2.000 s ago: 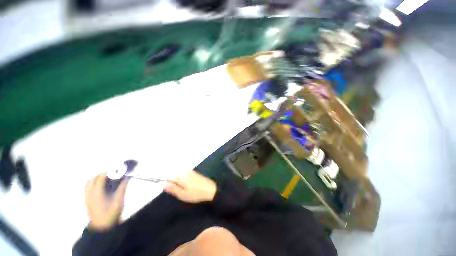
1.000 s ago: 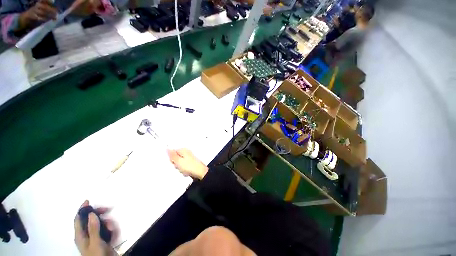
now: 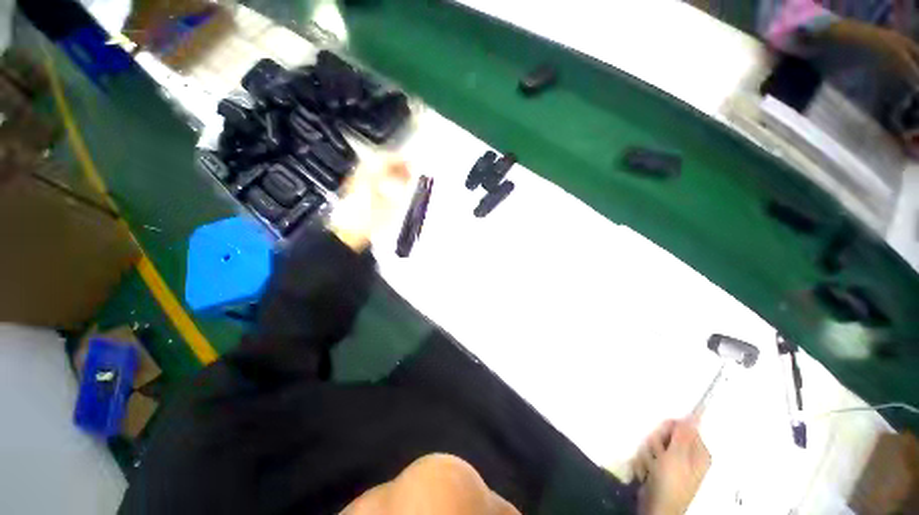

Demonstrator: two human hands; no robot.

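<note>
My left hand [image 3: 371, 196] is blurred at the right edge of a pile of black plastic housings [image 3: 317, 141]; whether it holds anything cannot be told. My right hand [image 3: 673, 465] is at the lower right, closed on the handle of a small hammer [image 3: 734, 349], whose head points away from me on the white bench. Narrow black strips [image 3: 415, 216] lie just right of my left hand. A few short black housings [image 3: 491, 183] stand together beyond them.
The green conveyor [image 3: 595, 121] carries scattered black pieces behind the white bench [image 3: 564, 292]. A slim dark tool [image 3: 792, 390] lies right of the hammer. A blue stool [image 3: 230, 266] stands at left. Another person's arm [image 3: 857, 42] shows at upper right.
The view has swung left, bringing the housing pile and stool into sight. My left hand has moved from the near bench to the pile, and the black piece it held no longer shows.
</note>
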